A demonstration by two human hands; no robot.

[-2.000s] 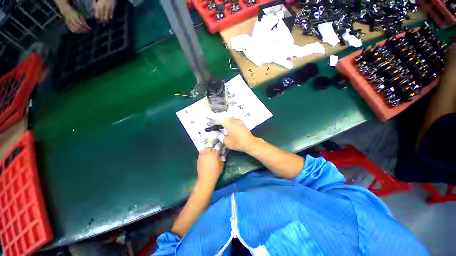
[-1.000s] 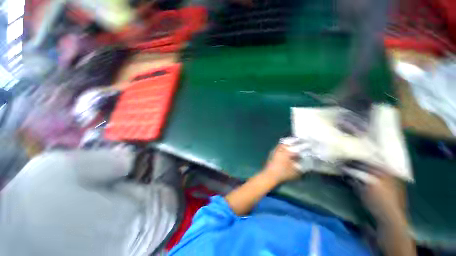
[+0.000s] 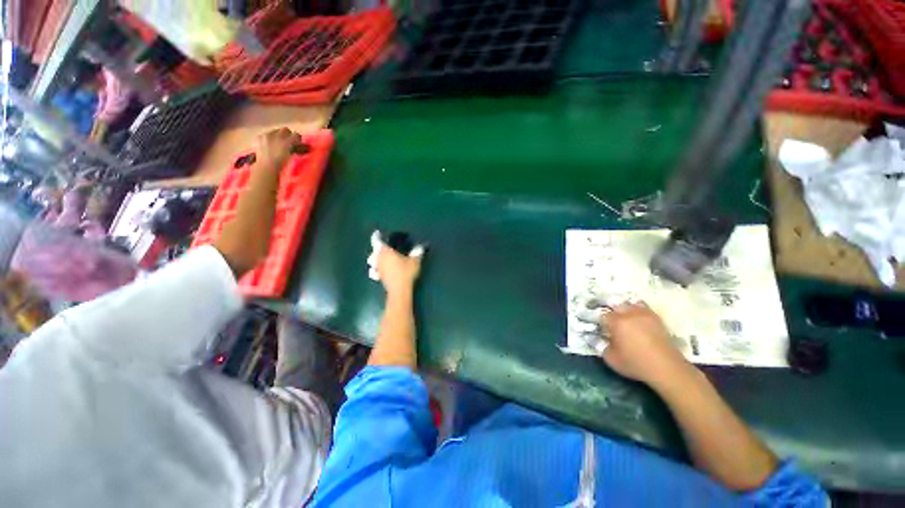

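Note:
My left hand (image 3: 397, 264), with white coverings on its fingertips, is stretched out over the green bench at left and holds a small black round part (image 3: 400, 241). My right hand (image 3: 635, 338) rests on the left part of the printed white paper sheet (image 3: 749, 263), with a crumpled grey-white wiping cloth (image 3: 592, 323) under its fingers. A grey squat jar (image 3: 692, 248) stands on the paper at the foot of the metal post. Another black part (image 3: 808, 355) lies at the paper's lower right corner.
A co-worker's arm (image 3: 248, 213) reaches over the red parts tray (image 3: 301, 213) at left. A black compartment tray (image 3: 486, 50) lies at the back. The metal post (image 3: 727, 119) rises behind the paper. White rags (image 3: 853, 193) lie on brown board at right, near black parts (image 3: 858, 313).
The view has swung left. My left hand has moved away from the paper to the left with the black part. My right hand stays at the paper. A co-worker's hand is now over the red tray.

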